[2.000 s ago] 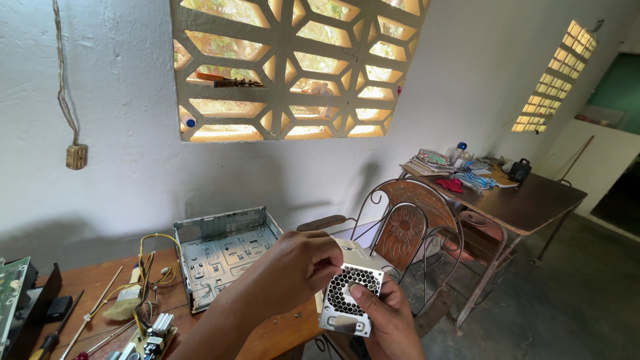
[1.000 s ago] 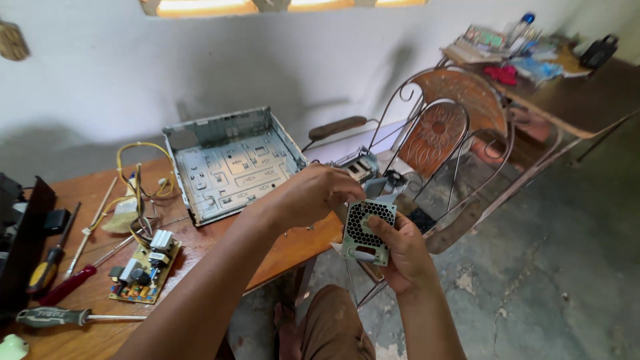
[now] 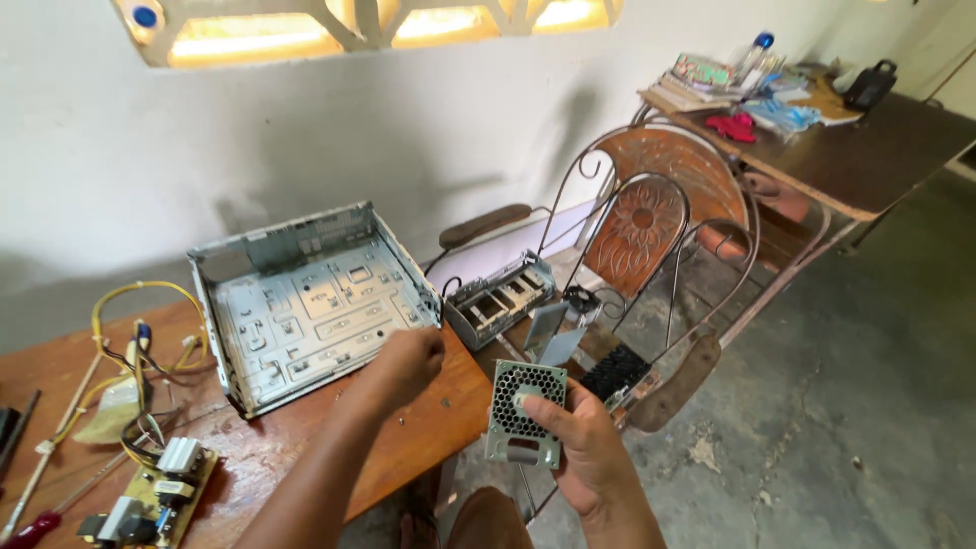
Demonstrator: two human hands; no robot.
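Observation:
My right hand point(image 3: 587, 442) holds a perforated metal bracket point(image 3: 526, 412) with a honeycomb grille, thumb on its face, beyond the table's right edge. My left hand point(image 3: 404, 366) is apart from it, fingers curled, over the wooden table point(image 3: 412, 442) near the front right corner of an open metal computer case point(image 3: 320, 305). Whether something small is between its fingers cannot be seen. Small screws point(image 3: 401, 420) lie on the table below that hand. A circuit board with heat sinks point(image 3: 164, 488) and yellow wires point(image 3: 149, 286) lie at the left.
A screwdriver with a red handle point(image 3: 38, 530) lies at the left table edge. Beside the table, a metal-framed chair point(image 3: 640, 229) bears a metal drive cage point(image 3: 499, 301), a small fan point(image 3: 581, 301) and other parts. Behind it, a dark table point(image 3: 854, 160) carries papers and a bottle.
My left hand has moved away from the bracket, leftward to beside the metal case. My right hand still holds the bracket.

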